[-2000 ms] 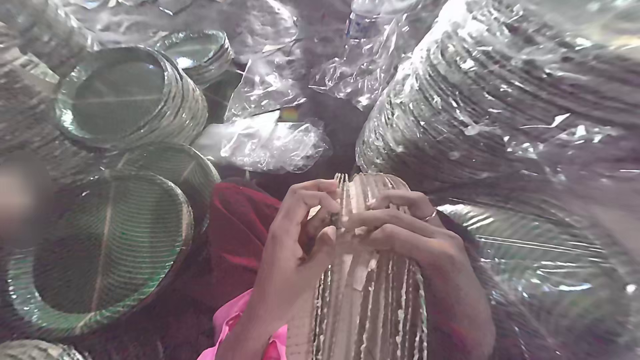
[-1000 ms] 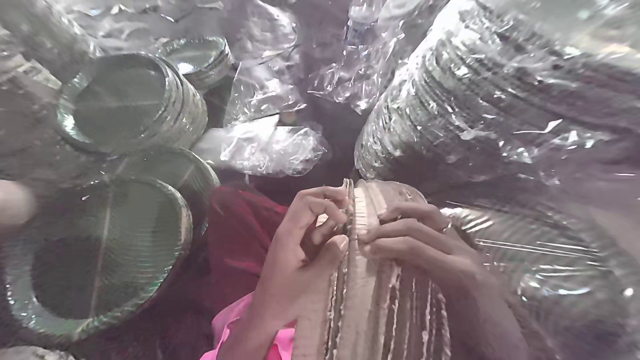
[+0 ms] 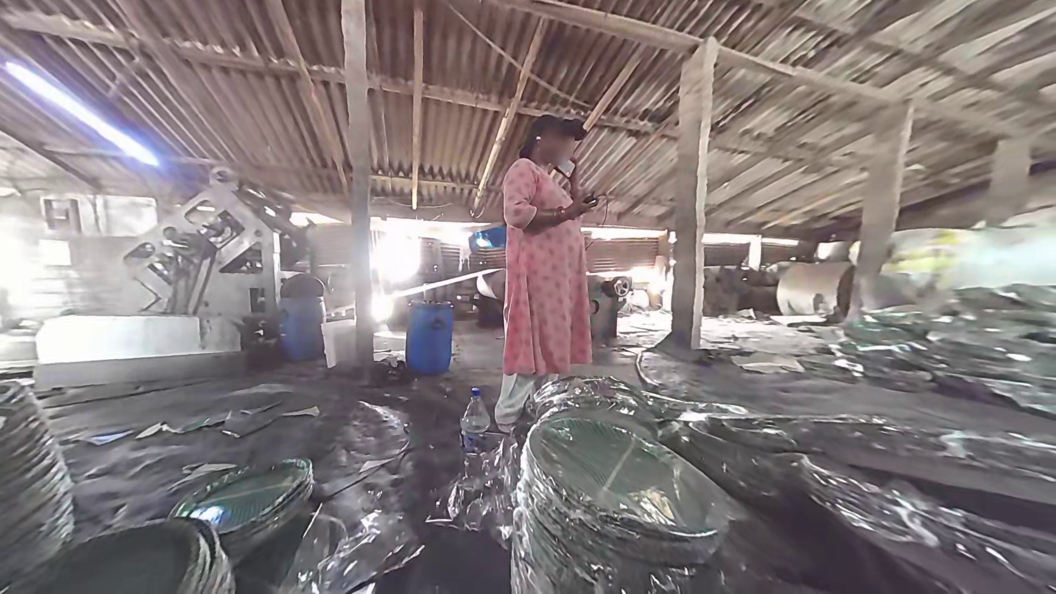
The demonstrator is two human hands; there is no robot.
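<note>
Neither of my hands shows in the head view, so what they hold or touch is hidden. Nearest to me at the bottom centre stands a tall stack of round green plates (image 3: 619, 478) wrapped in clear plastic. Lower left are a stack of green plates (image 3: 247, 495) and, closer, another plate stack (image 3: 124, 561). A further stack of plates (image 3: 29, 470) rises at the left edge. Crumpled clear plastic film (image 3: 363, 528) lies between the stacks.
A person (image 3: 544, 264) in a pink dress stands beyond the stacks, holding a small device. A plastic bottle (image 3: 474, 421) stands near their feet. Farther back are a blue drum (image 3: 430, 338), a machine (image 3: 206, 247), posts (image 3: 691, 198) and a large roll (image 3: 815, 289). Wrapped bundles (image 3: 957, 346) lie right.
The view has swung up from my lap to the room. My hands, earlier both on a bundle of ridged-edged plates, are out of view.
</note>
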